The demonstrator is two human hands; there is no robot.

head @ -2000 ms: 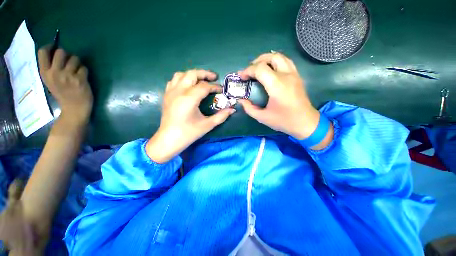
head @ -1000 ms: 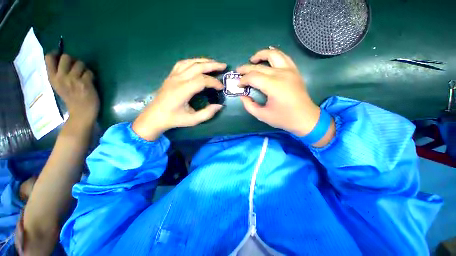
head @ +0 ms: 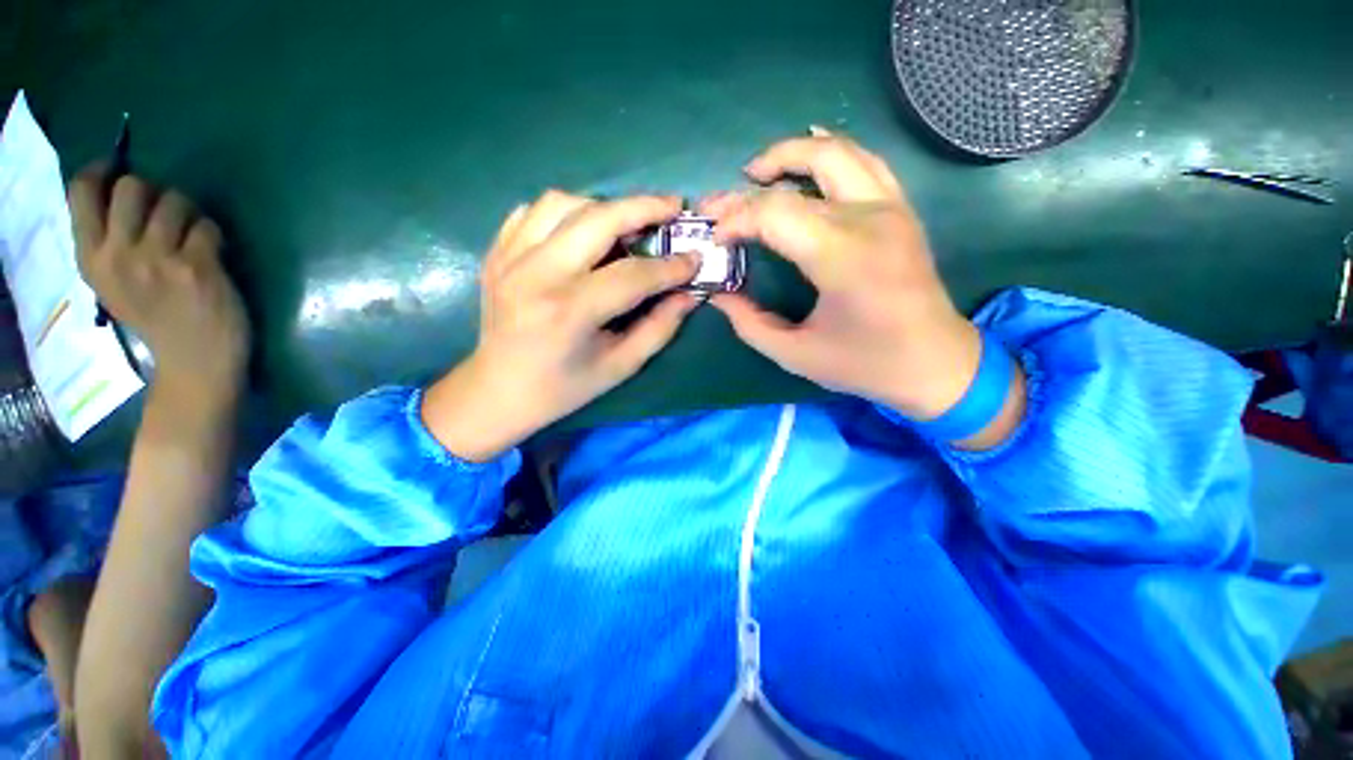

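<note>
A small rounded-square silver watch case (head: 721,272) is held between my two hands in the middle of the view. A pale white inner module (head: 708,259) fills it. My left hand (head: 571,297) grips the case from the left, with a fingertip on the pale module. My right hand (head: 846,267) grips it from the right with thumb and fingers. My fingers hide parts of the case's rim.
A round dotted metal screw tray (head: 1002,74) lies beyond my right hand. Dark tweezers (head: 1261,183) lie at the right, and a binder clip (head: 1344,282) is at the right edge. Another person's hand (head: 156,275) holds a dark pen beside a paper sheet (head: 60,290) at far left.
The pale piece, separate beside the case two seconds ago, now sits in the case. My left hand came off the case, then returned to it.
</note>
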